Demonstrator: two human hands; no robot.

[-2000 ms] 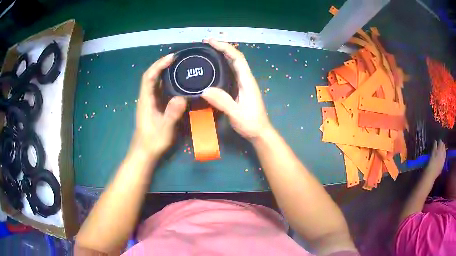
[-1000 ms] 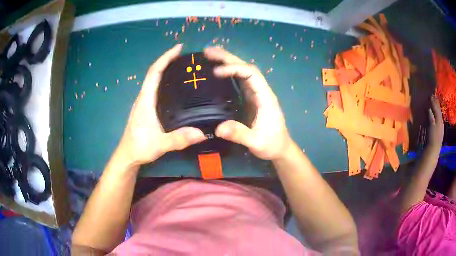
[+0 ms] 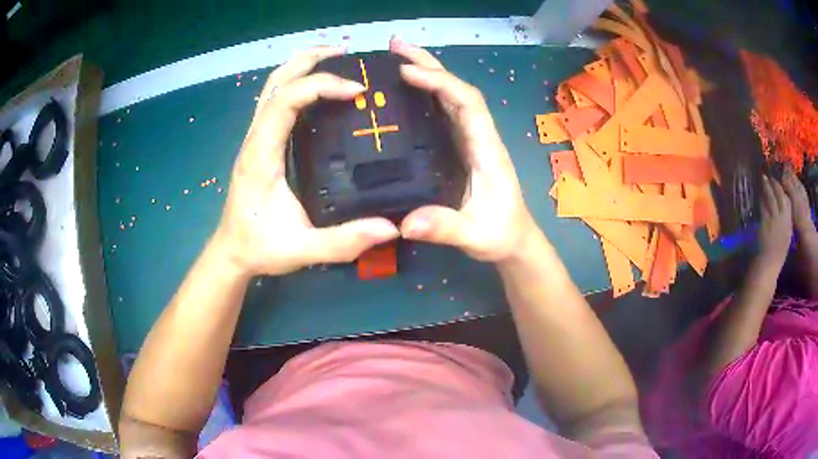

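Note:
A black rounded speaker housing (image 3: 377,170) is held over the green bench in front of me. The face toward me shows yellow-orange marks, two dots and a cross. My left hand (image 3: 291,193) grips its left side and my right hand (image 3: 466,188) grips its right side, both bare. My thumbs nearly meet at its lower edge. A short end of an orange strap (image 3: 378,262) shows below the thumbs. The far face of the housing is hidden.
A shallow cardboard box (image 3: 94,233) with black rings (image 3: 72,375) stands at left. Orange straps (image 3: 641,170) are heaped at right. A pale rail (image 3: 430,32) crosses the back. Another person's hands (image 3: 789,211) and fine orange-red parts (image 3: 778,112) are at far right.
The housing was turned from its logo face to the face with yellow-orange marks, and tilted further since. Less of the orange strap shows. Both hands have kept hold.

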